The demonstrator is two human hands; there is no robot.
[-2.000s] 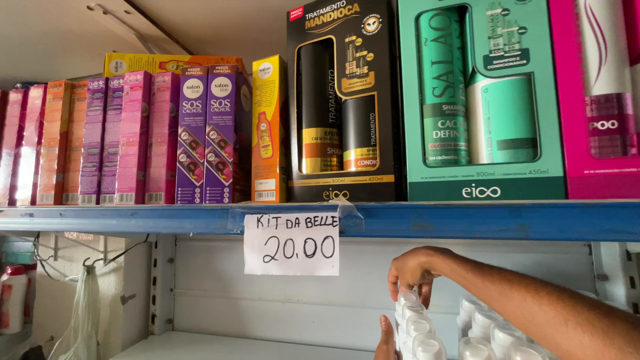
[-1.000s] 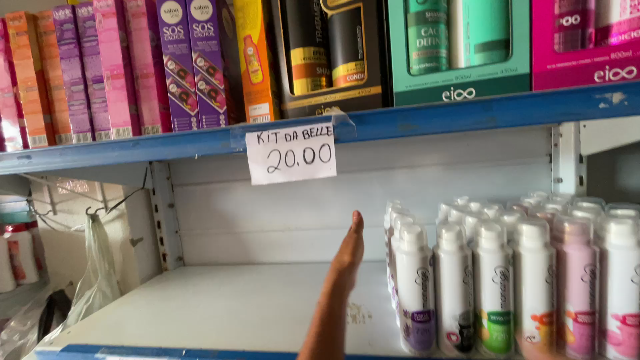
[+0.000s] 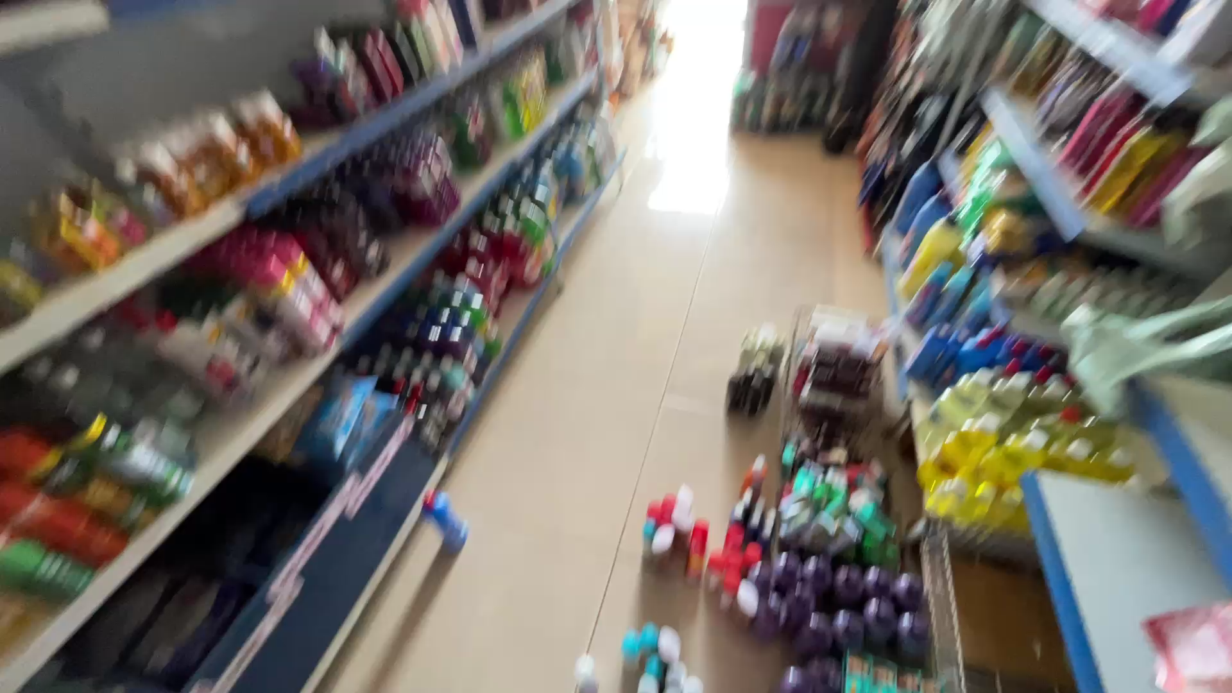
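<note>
Neither my left hand nor my right hand shows in the blurred head view. Purple round-topped bottles stand grouped on the floor at the lower right of the aisle. Left of them are bottles with red and white caps, and lower down some with teal and white caps. Behind the purple ones sit green and white bottles. A lone blue bottle stands on the floor by the left shelving. What my hands hold or touch is hidden.
Long shelving with a blue edge runs along the left, full of packaged products. On the right, shelves hold yellow bottles, and a bare shelf board juts in. The tiled floor runs between towards a bright opening.
The view has swung from the shelf of white-capped spray cans to the aisle and its floor. The hand seen at that shelf earlier is out of the picture.
</note>
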